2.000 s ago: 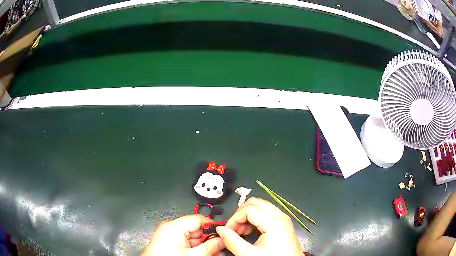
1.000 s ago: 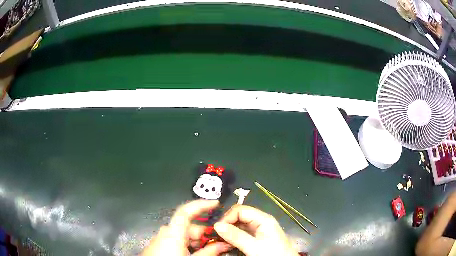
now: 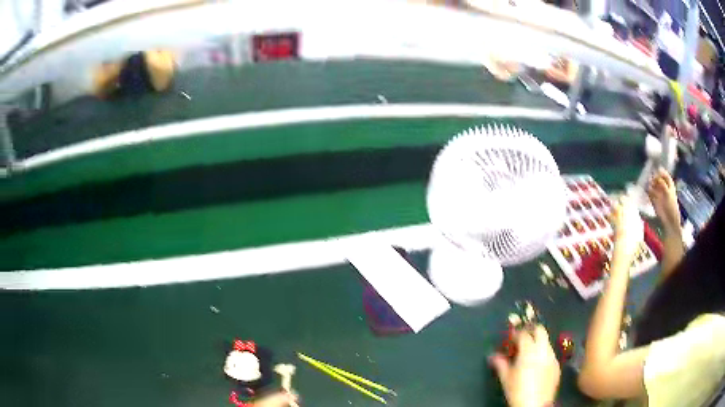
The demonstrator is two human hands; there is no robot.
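My right hand is at the lower right with its fingers at a small red part; blur hides whether it grips it. Another red part lies just right of the hand. Only a sliver of my left hand shows at the bottom edge; its fingers and anything in them are hidden. The mouse-head piece lies at the lower left, with a red-and-black ring partly cut off below. A cream tape scrap lies beside it. Yellow-green tweezers lie to the right.
A white desk fan stands behind my right hand. Left of it, a white strip lies over a phone. A tray of red pieces is right of the fan. Another person's arms are at the right. Scraps lie by the tray.
The view has swung right and up. My hands, together before, are now apart. My right hand has moved to the red parts near the fan; my left hand is mostly out of view.
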